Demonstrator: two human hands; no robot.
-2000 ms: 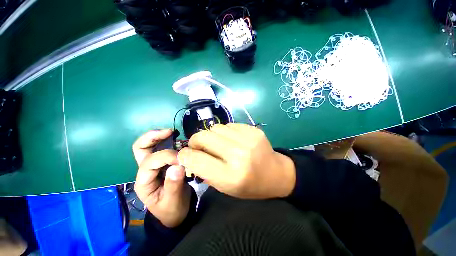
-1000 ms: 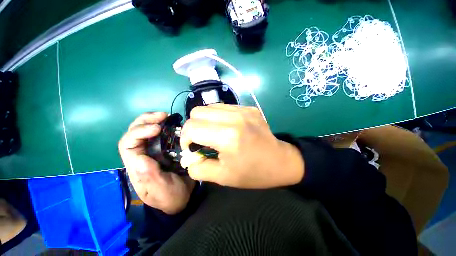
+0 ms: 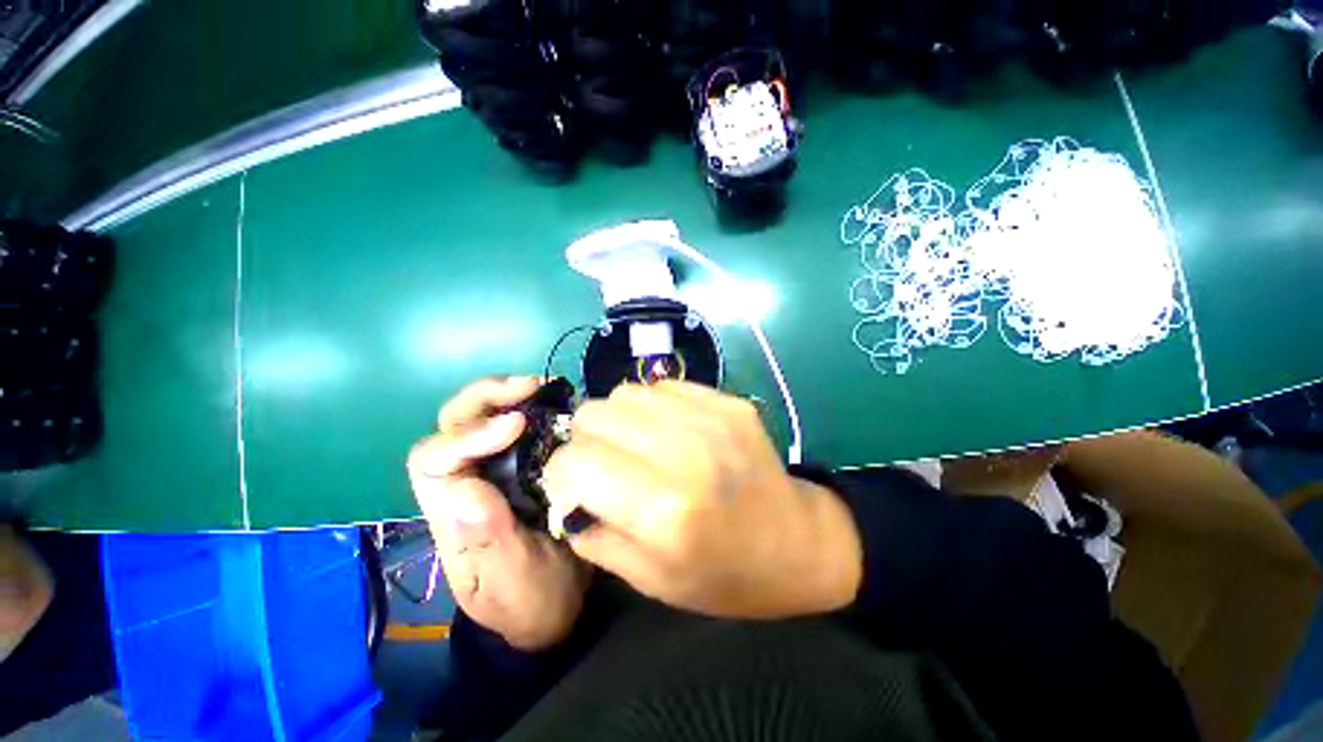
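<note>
A camera housing (image 3: 652, 345) lies on the green bench with its round black open end toward me. Its white mounting bracket (image 3: 624, 249) points away, and a white tail cable (image 3: 776, 370) curves down its right side. My left hand (image 3: 501, 529) holds a black front camera module (image 3: 522, 467) just left of the housing's opening. My right hand (image 3: 689, 500) is at the module's open side, with a small black piece (image 3: 579, 520) at its fingertips. A thin black lead runs from the housing toward the module. My right fingers hide part of the module and the housing's lower edge.
An upright black cup with white contents (image 3: 746, 128) stands before rows of black modules (image 3: 559, 102). A tangled pile of white loops (image 3: 1088, 254) lies right. More black modules (image 3: 51, 348) are far left. Below the edge are a blue bin (image 3: 232, 638) and a cardboard box (image 3: 1233, 565). Part of a person shows lower left.
The view has shifted, so the bench things sit lower and mostly further right. Both hands stay at the module. The small black piece now shows at my right fingertips.
</note>
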